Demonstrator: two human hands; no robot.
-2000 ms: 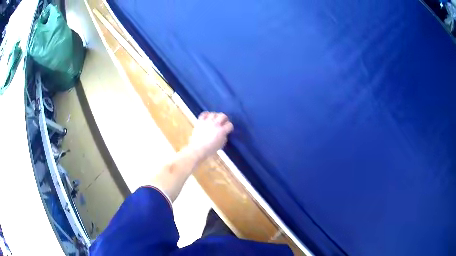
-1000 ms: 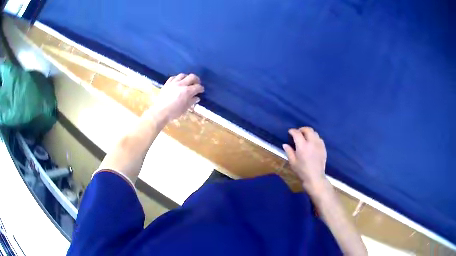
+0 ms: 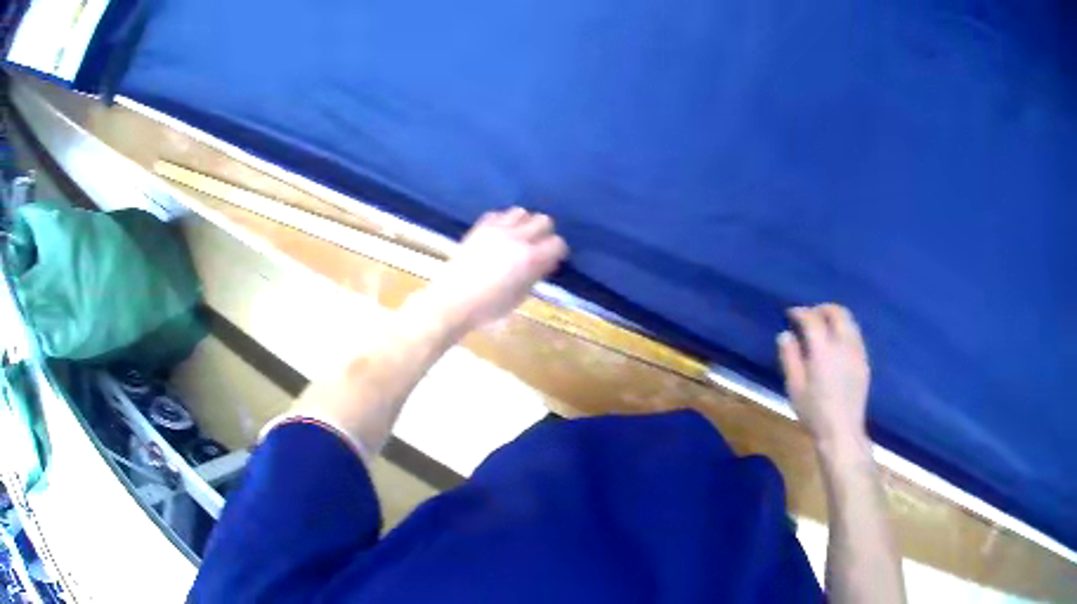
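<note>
Navy fabric [image 3: 709, 142] covers the table, its near edge running diagonally from upper left to lower right. White underlay paper [image 3: 756, 393] shows as a thin strip beneath that edge. My left hand [image 3: 508, 254] is at the fabric edge, fingers curled over it; the fabric is lifted slightly just right of the fingers. My right hand [image 3: 827, 354] rests at the edge further right, fingers bent onto the cloth with thumb and forefinger apart. Whether its fingertips pinch cloth cannot be told.
A long pale wooden strip [image 3: 295, 218] lies along the brown table edge [image 3: 555, 354], passing under my left wrist. A green plastic bag [image 3: 100, 283] is below the table at left, near metal frame parts [image 3: 171, 413]. A white sheet [image 3: 47, 35] shows at the upper left.
The right hand has come into view since the oldest frame. Since the last one, both hands stand further right in the picture, and the wooden strip shows more clearly beside the fabric edge.
</note>
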